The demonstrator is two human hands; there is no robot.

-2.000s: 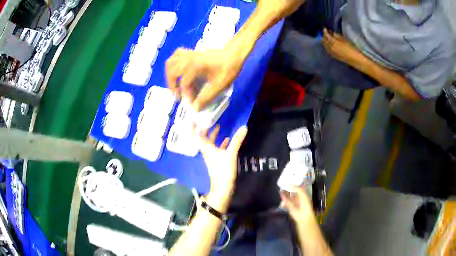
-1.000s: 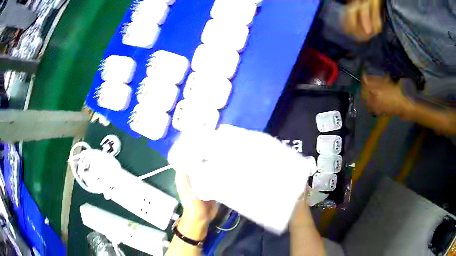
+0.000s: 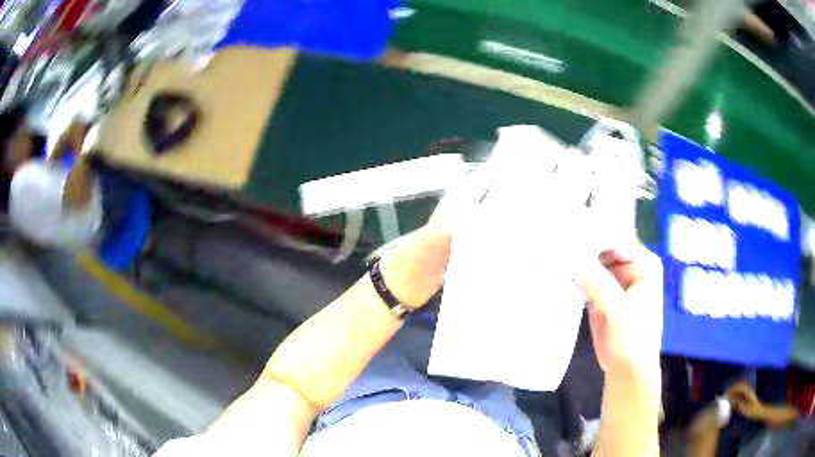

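A white paper slip (image 3: 509,277), hand-length or more and overexposed, hangs in front of me; no writing can be read on it. My left hand (image 3: 429,259), with a dark bracelet on the wrist, holds its left side; the fingers are partly behind it. My right hand (image 3: 621,299) grips its right side with thumb and fingers. A whitish, blurred item, perhaps a wrapped unit (image 3: 617,152), shows at the slip's upper right; I cannot tell whether it is held.
A long white bar (image 3: 384,185) lies on the green bench (image 3: 357,107). A blue sheet (image 3: 728,335) with rows of white adapters (image 3: 737,293) is at right. Brown cardboard (image 3: 223,116) with a dark ring is upper left. A person (image 3: 54,201) is far left; another person's arm (image 3: 760,409) is lower right.
My view has swung left along the bench, so the blue sheet now shows at right. The white slip is still held between both hands, now hanging more upright.
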